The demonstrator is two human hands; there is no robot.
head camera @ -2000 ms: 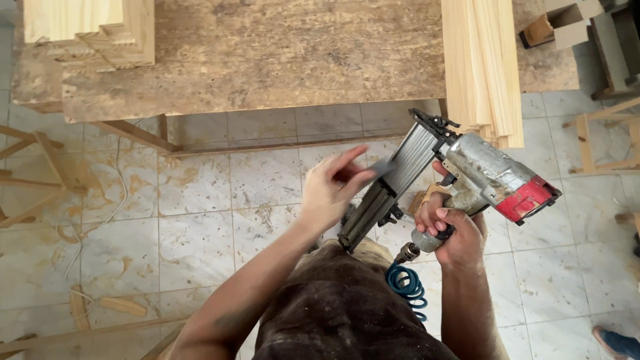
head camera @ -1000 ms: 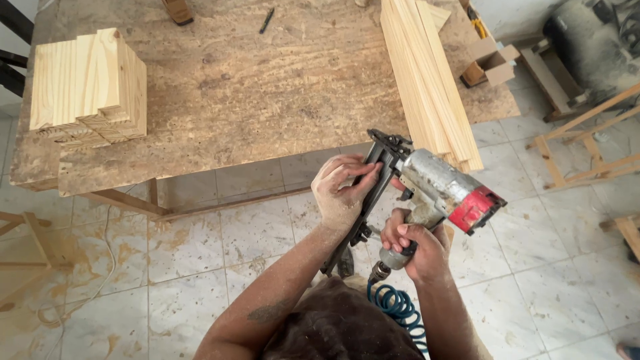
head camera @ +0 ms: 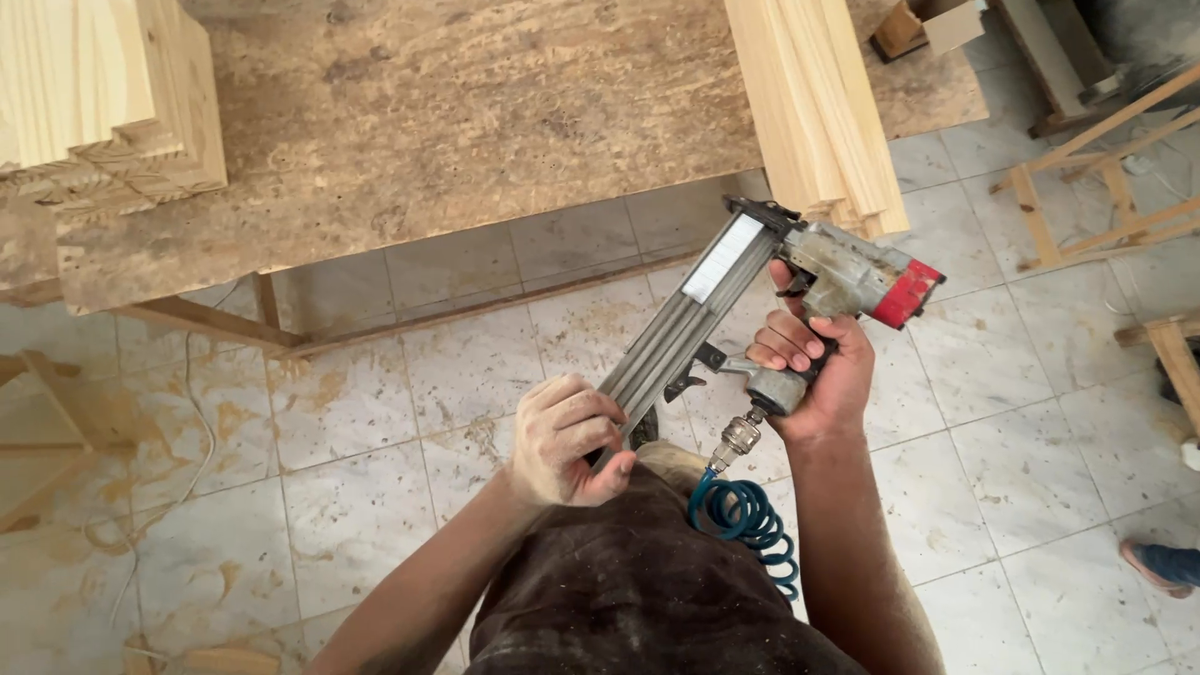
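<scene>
My right hand [head camera: 820, 366] grips the handle of a pneumatic nail gun [head camera: 848, 272] with a grey metal body and a red end cap. Its long magazine [head camera: 689, 314] slants down to the left, and a strip of bright fasteners [head camera: 724, 258] shows near its upper end. At the magazine's lower end, my left hand [head camera: 570, 441] has its fingers curled around the tip, partly hiding it. A coiled blue air hose [head camera: 745, 516] hangs from the metal coupling [head camera: 737, 439] below the handle.
Stacked pine boards [head camera: 103, 94] sit at the left of the worn wooden table [head camera: 487, 112]; long pine strips [head camera: 816, 112] lie at its right, overhanging the edge. Wooden frames [head camera: 1078, 206] stand on the tiled floor at right. A person's foot [head camera: 1155, 567] is at the lower right.
My left hand has moved down the magazine from near its upper part to its lower end. A bright strip now shows in the magazine. My right hand keeps its hold on the nail gun.
</scene>
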